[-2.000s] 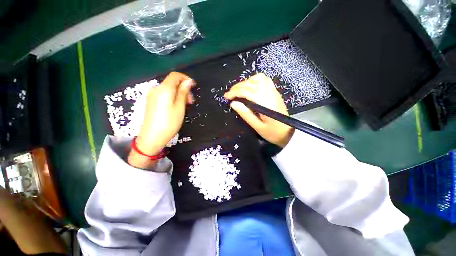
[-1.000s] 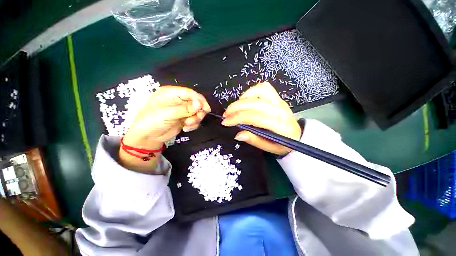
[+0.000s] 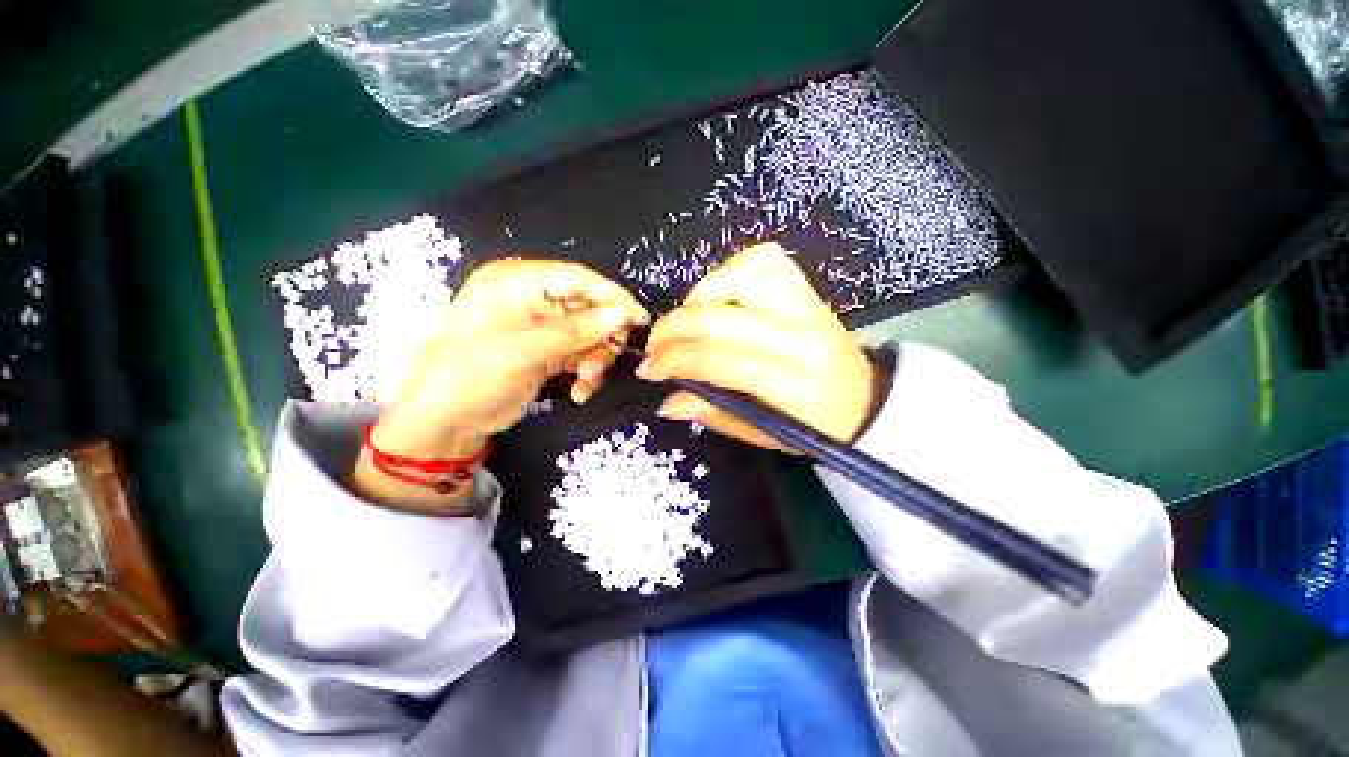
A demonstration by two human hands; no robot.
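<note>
My left hand (image 3: 518,340) is over the middle of the long black tray (image 3: 570,207), thumb and forefinger pinched together; whatever is between them is too small to tell. My right hand (image 3: 762,348) holds a long dark stick (image 3: 903,496) like tweezers or a pen, its tip at my left fingertips. White plastic housings (image 3: 370,303) lie at the tray's left end. Silvery metal pins (image 3: 888,185) are piled at its right end, some scattered mid-tray. A round heap of small white pieces (image 3: 629,507) lies in the small black tray (image 3: 747,569) near my lap.
A large tilted black tray (image 3: 1117,163) overlaps the long tray's right end. A crumpled clear bag (image 3: 444,59) lies beyond it. Another black tray (image 3: 67,318) and an orange-brown box (image 3: 126,547) are at left, with a person's arm (image 3: 89,703). A blue basket (image 3: 1287,540) is at lower right.
My left hand has moved from beside the housings to meet the stick's tip. My right hand has left the scattered pins and come close to my left fingers. The view has shifted slightly.
</note>
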